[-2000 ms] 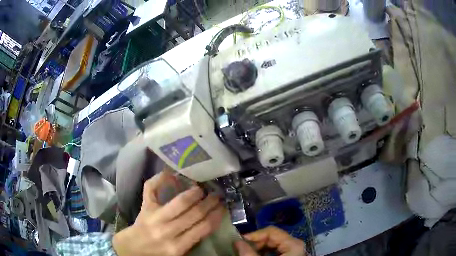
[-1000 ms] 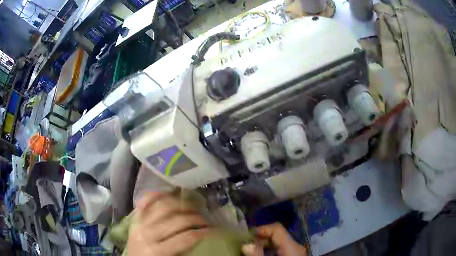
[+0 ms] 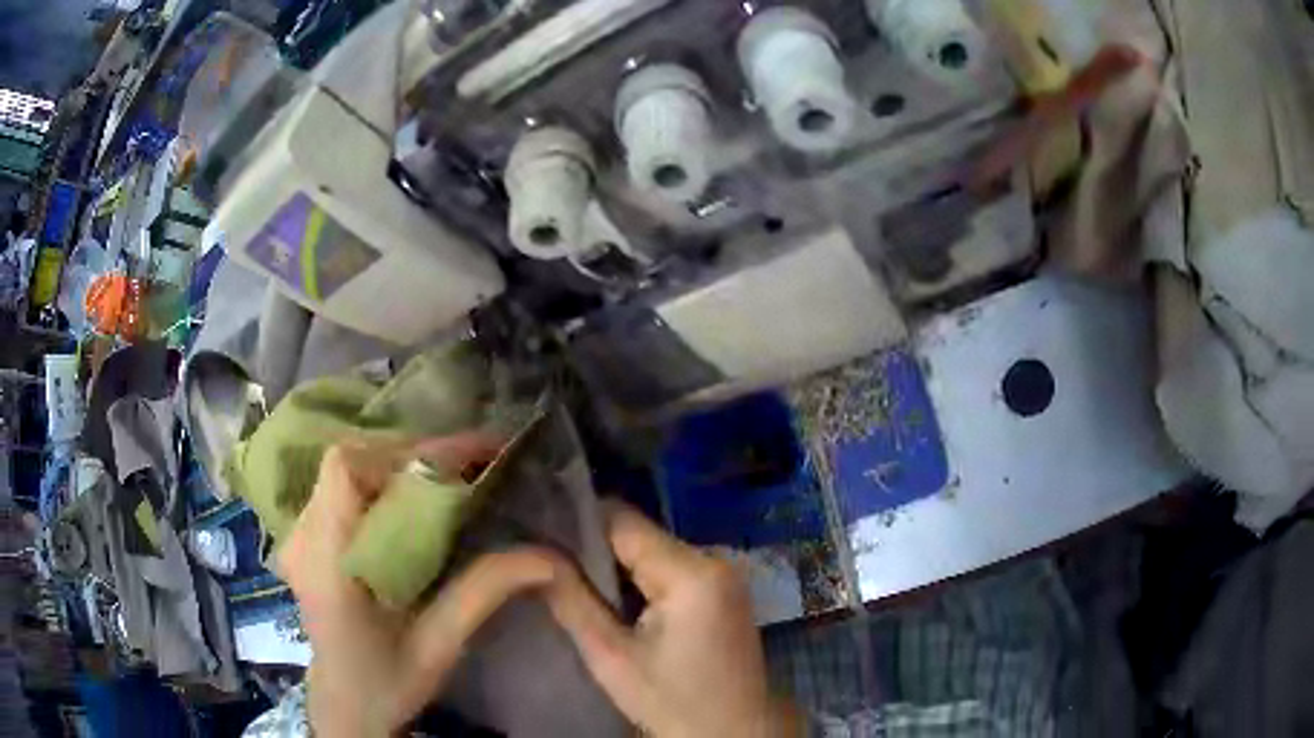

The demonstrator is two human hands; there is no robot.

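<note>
My left hand (image 3: 368,591) holds the olive-green fabric piece (image 3: 396,541) and the edge of a grey-brown garment panel (image 3: 533,656), left of and below the machine head. My right hand (image 3: 677,620) pinches the panel's edge between thumb and fingers, close beside my left hand. The upper part of the cloth reaches up to the presser foot area; whether it is under the foot is hidden. The off-white overlock machine (image 3: 785,310) stands just beyond my hands, with its purple-yellow sticker (image 3: 310,248) on the left cover.
A blue tray (image 3: 915,447) with lint and thread trimmings lies below the machine head. The white machine table (image 3: 1066,469) has a black round spot. Beige-grey pieces (image 3: 1254,289) hang at the right. Grey and brown pieces (image 3: 144,490) pile at the left.
The view has moved lower and closer to the table. My hands have come together on the cloth; the green piece is turned up in my left hand. More grey-brown cloth shows between my hands.
</note>
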